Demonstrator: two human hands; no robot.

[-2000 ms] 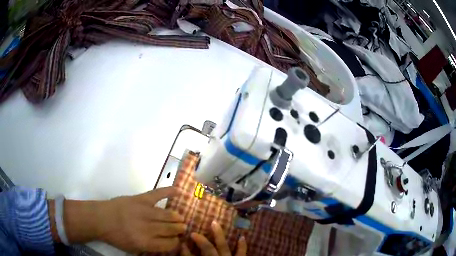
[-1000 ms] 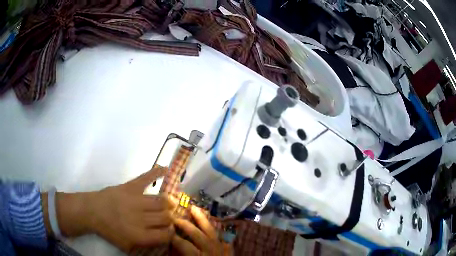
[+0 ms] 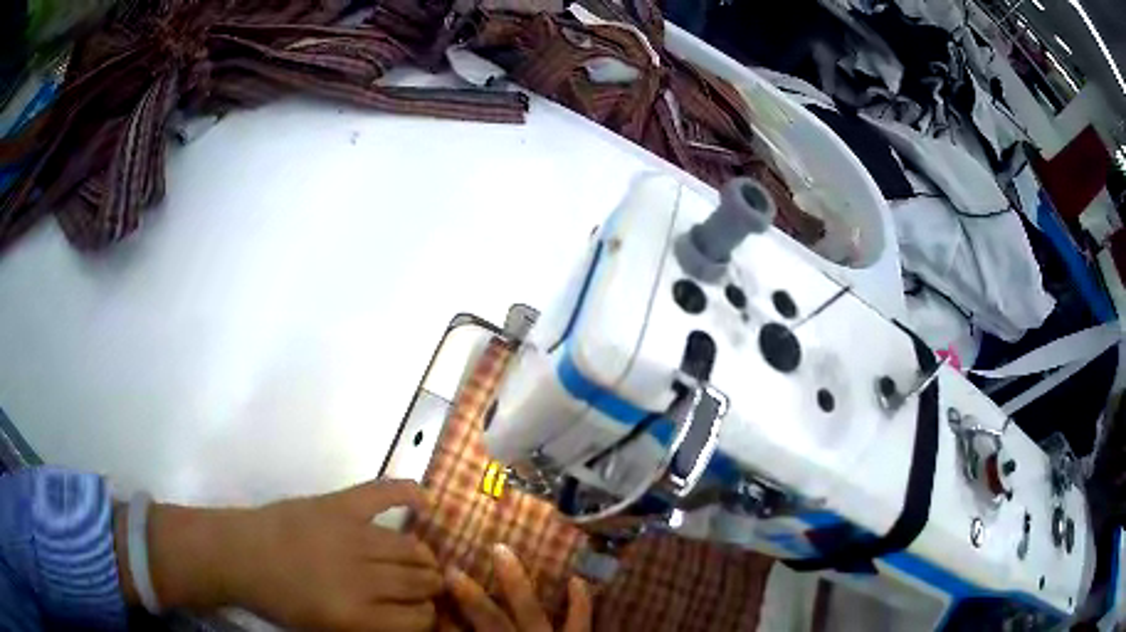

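Note:
A reddish-brown checked garment panel (image 3: 482, 500) lies under the sewing machine head (image 3: 617, 309), looking orange near the yellow piece (image 3: 494, 479) by the needle. Its narrow far end reaches over the silvery plate (image 3: 424, 432). My left hand (image 3: 327, 556) is at the panel's left edge, left of the needle, fingers curled onto the cloth. My right hand (image 3: 519, 599) is partly cut off by the bottom edge; its fingers lie apart on the panel just below the yellow piece. The needle tip is hidden.
The white table (image 3: 247, 309) stretches left of the machine. Knotted striped brown strips (image 3: 124, 136) are heaped along its far edge, some hanging into a white rimmed trough (image 3: 852, 204). White and dark cloth (image 3: 963, 259) is piled beyond, at upper right.
Both hands have drawn back from the needle area, down the picture. More of the panel now shows around the yellow piece. The camera view has shifted slightly.

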